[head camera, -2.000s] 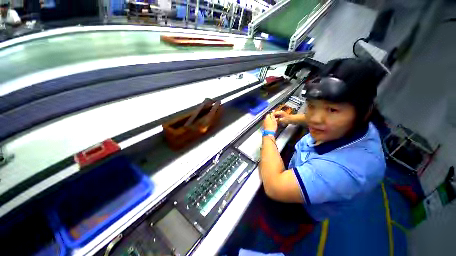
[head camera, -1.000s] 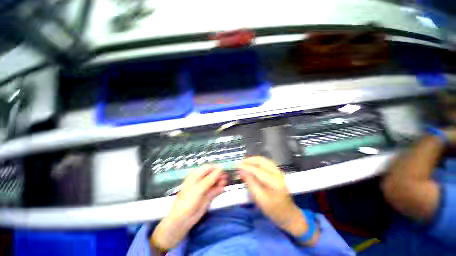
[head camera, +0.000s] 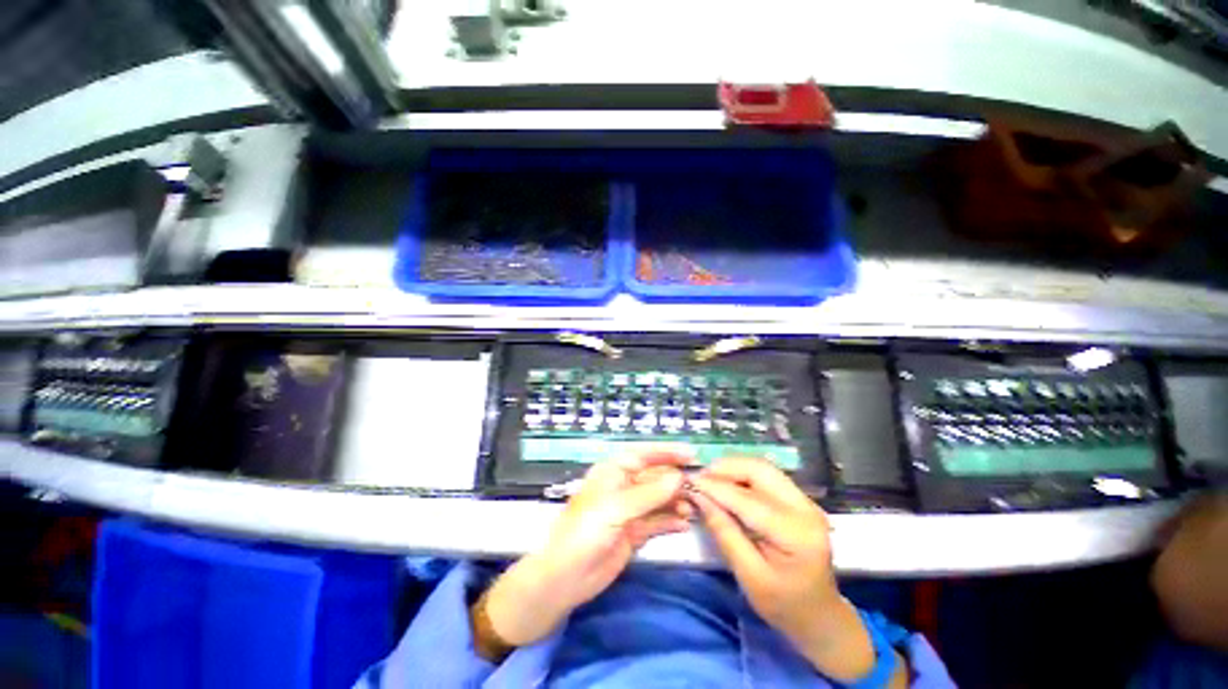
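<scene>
My left hand (head camera: 593, 538) and my right hand (head camera: 774, 538) meet over the front rail, fingertips together on a tiny dark leaded component (head camera: 691, 482); it is too small to tell its exact shape. Just behind them a green circuit board panel (head camera: 593, 450) with rows of black and white parts lies in a black pallet (head camera: 506, 455). Two pale clamps stand at the pallet's far edge. Behind it are the left parts bin (head camera: 512, 264), with silvery-leaded parts, and the joined right parts bin (head camera: 687, 269), with a few orange-red parts.
Another boarded pallet (head camera: 1037, 431) lies right, one at far left (head camera: 94, 397), and a stained dark plate (head camera: 276, 417) between. A red holder (head camera: 777, 104) and brown-red box (head camera: 1024, 195) are behind. A blue tote (head camera: 202, 606) is below left. A person's arm (head camera: 1199, 572) shows at right.
The view has swung from the person at right to my own work spot and steadied. Since the last earlier frame, my hands have come together at the fingertips.
</scene>
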